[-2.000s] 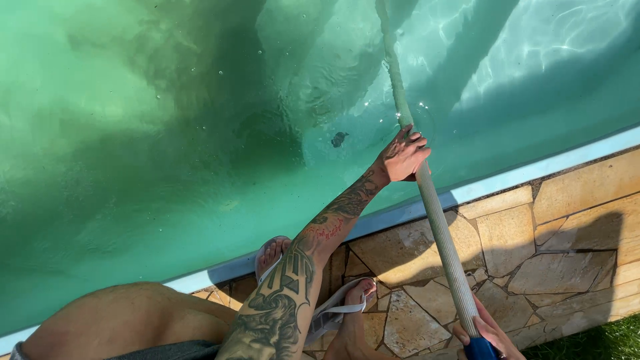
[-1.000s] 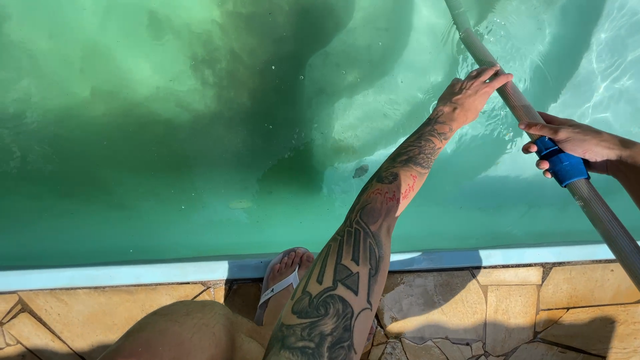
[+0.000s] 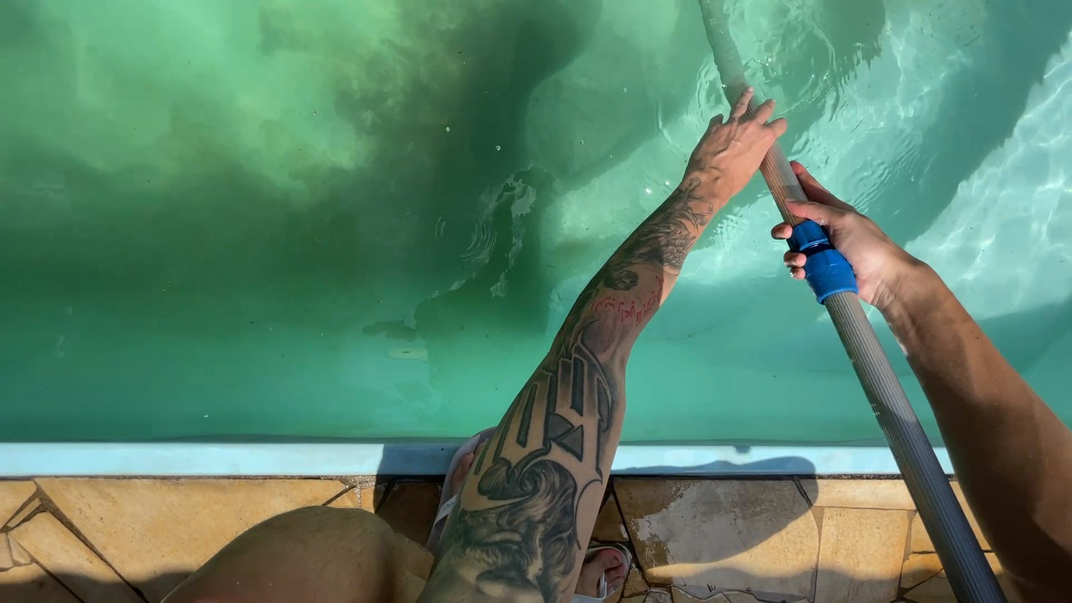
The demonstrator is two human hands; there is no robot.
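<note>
A ribbed grey telescopic pole (image 3: 888, 402) slants from the lower right over the pool edge, and its far part goes into the greenish water (image 3: 276, 251). My left hand (image 3: 739, 142) lies on the pole's upper part, fingers spread across it; whether it grips is hard to tell. Nearer to me, my right hand (image 3: 846, 239) is closed around the pole at its blue plastic locking collar (image 3: 825, 264), thumb across the top. The pole's far end is out of view.
The pale blue pool rim (image 3: 209, 459) runs across below the water. Irregular stone paving (image 3: 737, 536) borders it, partly wet and shaded. My bent knee (image 3: 293, 557) and feet in white flip-flops (image 3: 605, 569) are close to the rim. Murky patches cloud the water at left.
My right hand and the blue collar have moved from the lower right, near the paving, to over the water, close to my left hand. In the last second, my left hand's fingers have spread.
</note>
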